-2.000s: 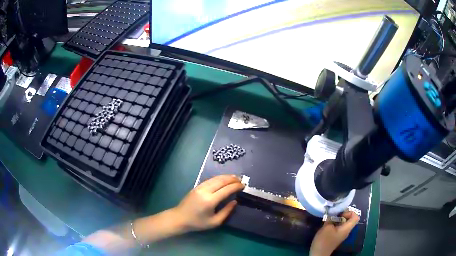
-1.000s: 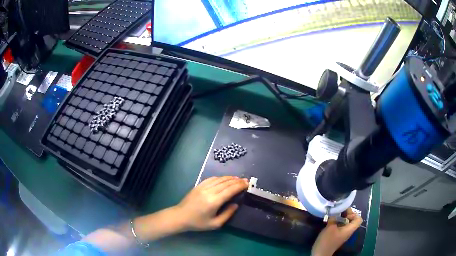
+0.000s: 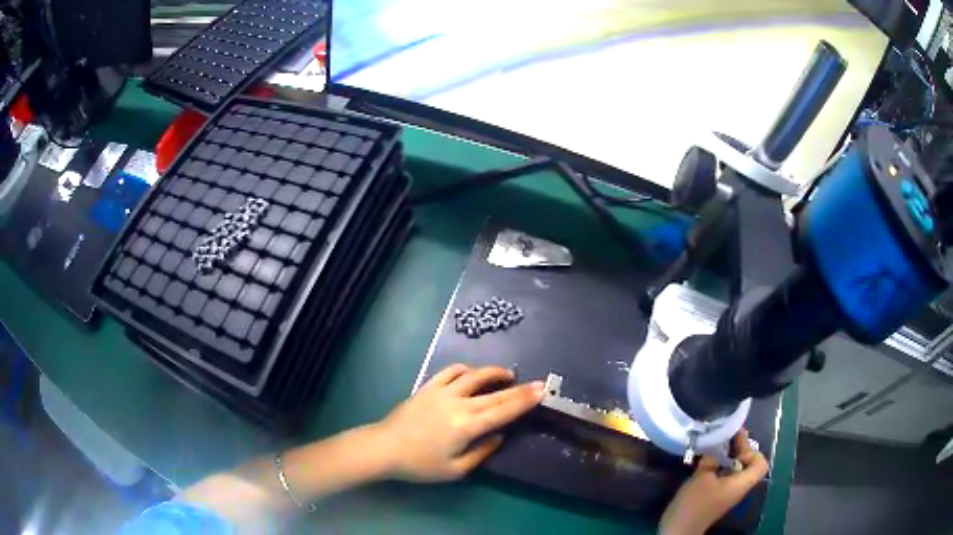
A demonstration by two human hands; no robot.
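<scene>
A long narrow inspection strip lies on the black work mat, running under the white ring light of the video microscope. My left hand has its fingertips on the strip's left end, beside a small upright tab. My right hand pinches the strip's right end beside the ring light. The ring light hides part of the strip. A cluster of small black-and-silver components lies on the mat beyond my left hand.
Stacked black blister trays stand at left with another component cluster on top. A silver-grey tapered piece lies at the mat's far edge. The monitor stands behind. The microscope stand rises at right. A dotted tray is beyond the stack.
The strip and its tab have shifted right, with my left fingers following. My right hand has moved slightly right. The magnified picture on the monitor has changed.
</scene>
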